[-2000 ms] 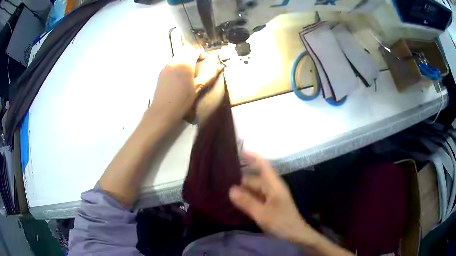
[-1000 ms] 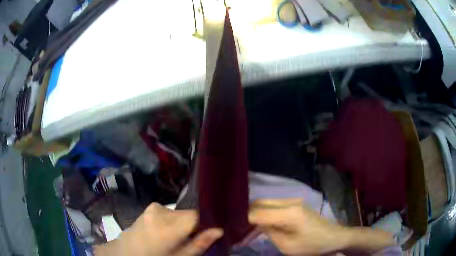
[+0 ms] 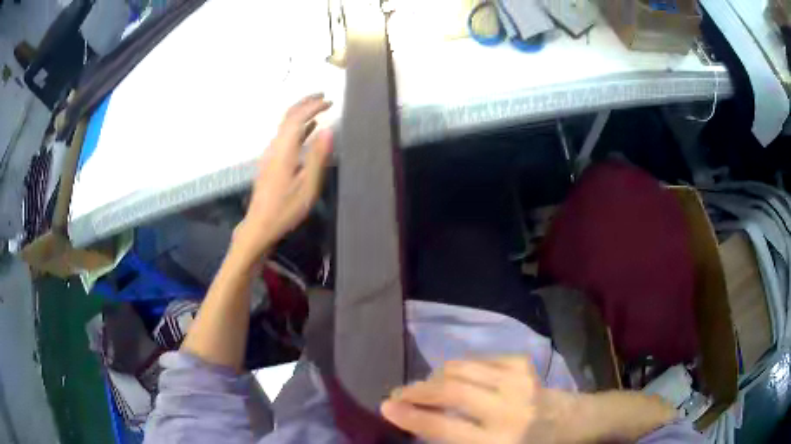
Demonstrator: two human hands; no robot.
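The grey-brown strip (image 3: 369,217) runs from the bright area at the top of the frame over the table's front edge to my lap. A thin maroon edge shows along its right side, and maroon fabric (image 3: 360,421) shows under its lower end. My left hand (image 3: 286,178) is open beside the strip, over the table's front edge, fingers apart and holding nothing. My right hand (image 3: 473,403) is at the strip's lower end, slightly blurred, fingertips at its right edge; whether it grips is unclear. The needle area is cut off or lost in glare.
White table with ruler-marked edge (image 3: 538,94). Blue-handled scissors (image 3: 487,24) and small grey pieces (image 3: 525,19) lie at the top, beside a brown box (image 3: 650,26). A maroon pile (image 3: 624,260) sits in a carton (image 3: 707,286) at right. Dark strips (image 3: 121,65) drape at left above a blue basket (image 3: 143,290).
The grey-brown side now faces up where maroon showed a second ago. My left hand has let go and moved up to the table edge. My right hand stays low, its fingers now over the strip's edge.
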